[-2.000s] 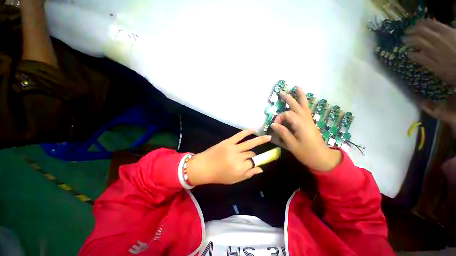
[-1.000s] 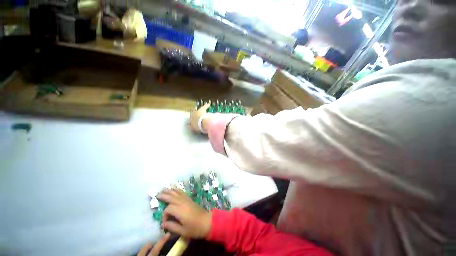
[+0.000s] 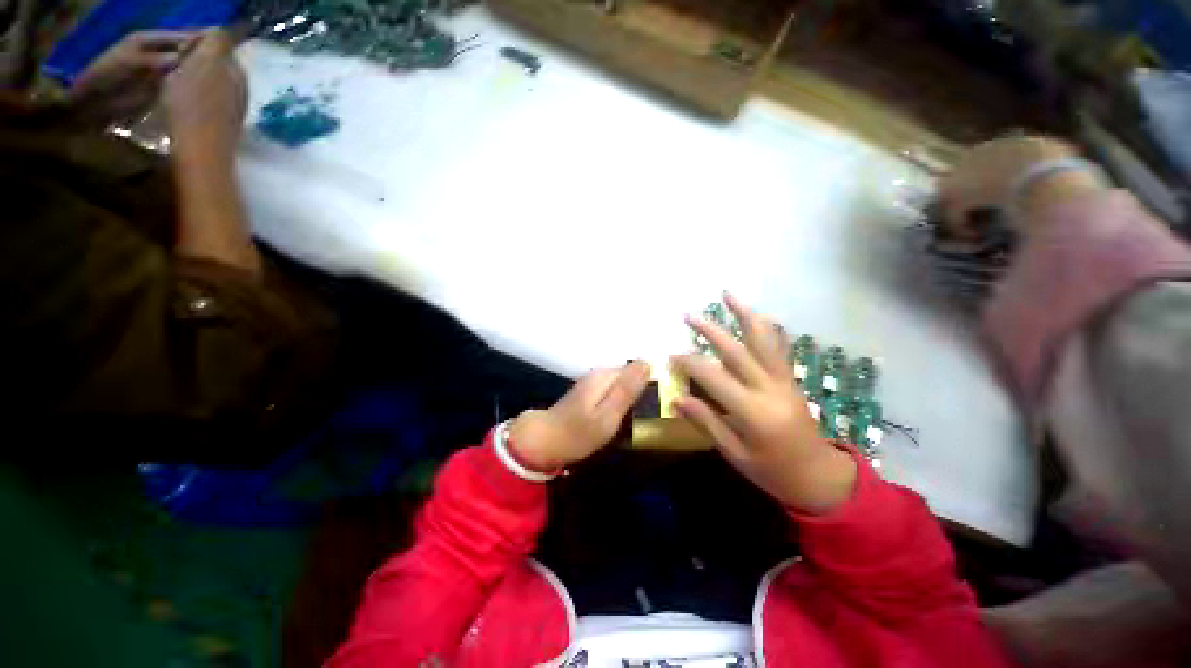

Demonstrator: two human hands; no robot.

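Observation:
The green and white PCB panel (image 3: 836, 381) lies on the white sheet in front of me, its left part under my right hand. Thin dark lead wires stick out at its right end. My left hand (image 3: 575, 420) holds yellow backing paper (image 3: 673, 433) at the sheet's near edge, with a dark piece (image 3: 647, 402) at its fingertips. My right hand (image 3: 762, 402) is over the panel's left part, fingers spread, thumb and index finger at the paper's upper edge. Blur hides whether they grip anything.
A neighbour's hands (image 3: 196, 85) work at the far left near a green board heap (image 3: 372, 29) and small blue parts (image 3: 298, 118). Another person's blurred hand (image 3: 999, 183) is over dark boards (image 3: 960, 261) at right. A cardboard tray (image 3: 627, 59) stands at the far side.
The view has swung back down from the far bench and the right-hand neighbour. That neighbour's hand is now over dark boards. The yellow paper now shows between my hands.

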